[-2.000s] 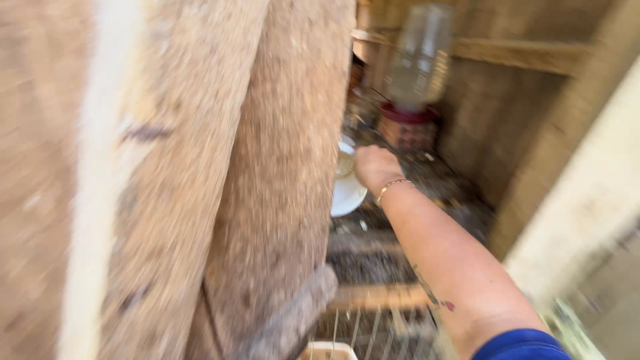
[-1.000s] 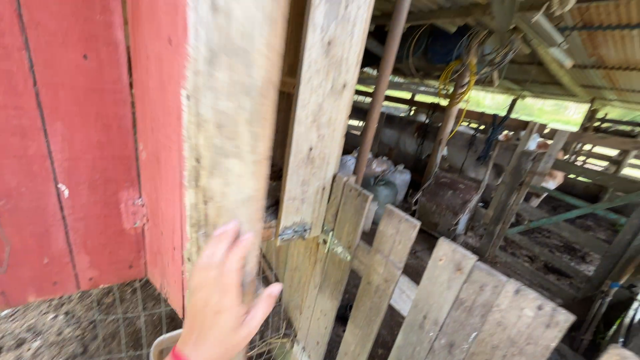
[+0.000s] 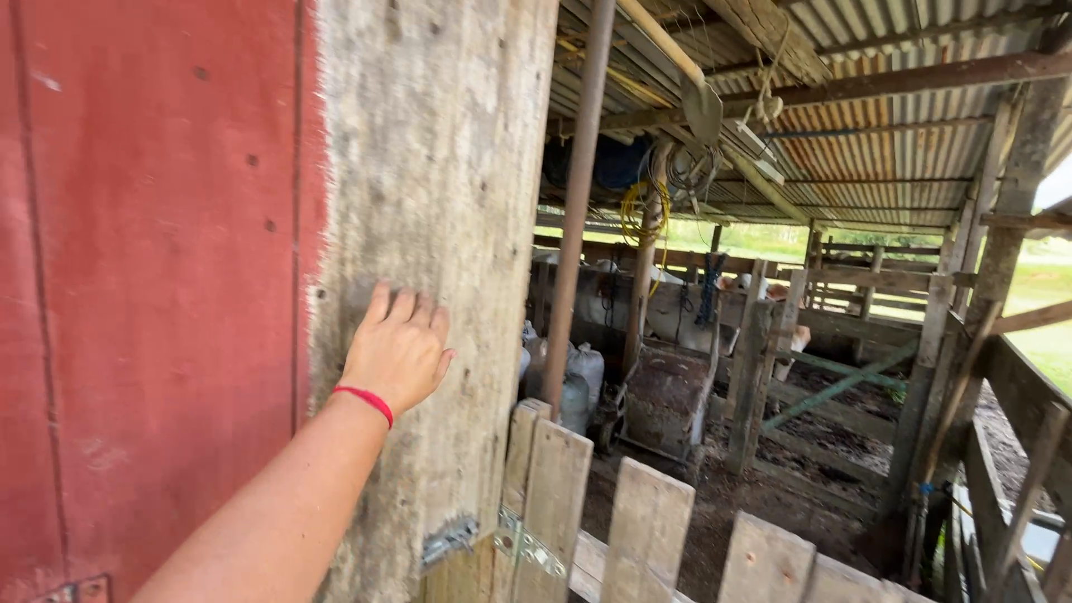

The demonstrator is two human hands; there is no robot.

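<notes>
My left hand [image 3: 400, 350], with a red string bracelet at the wrist, rests its fingers flat against a weathered wooden board [image 3: 427, 184]. It grips nothing. Red-painted planks [image 3: 167, 251] adjoin the board on the left. Below and right of the hand, a metal slide bolt [image 3: 450, 540] is fixed low on the board, beside a metal hinge [image 3: 529, 544] on the picket fence. My right hand is outside the view.
A picket fence [image 3: 649, 528] crosses the lower right. Beyond it stand a brown pole [image 3: 578, 201], filled sacks [image 3: 584, 368], a rusty wheelbarrow [image 3: 670, 398] and wooden rails [image 3: 846, 410] with cattle behind. A shovel [image 3: 702, 109] hangs under the corrugated roof.
The view has swung away from the coop interior, where a hand was by a white dish and a drinker. My left hand, blurred near the board's lower part a second ago, now lies higher on it.
</notes>
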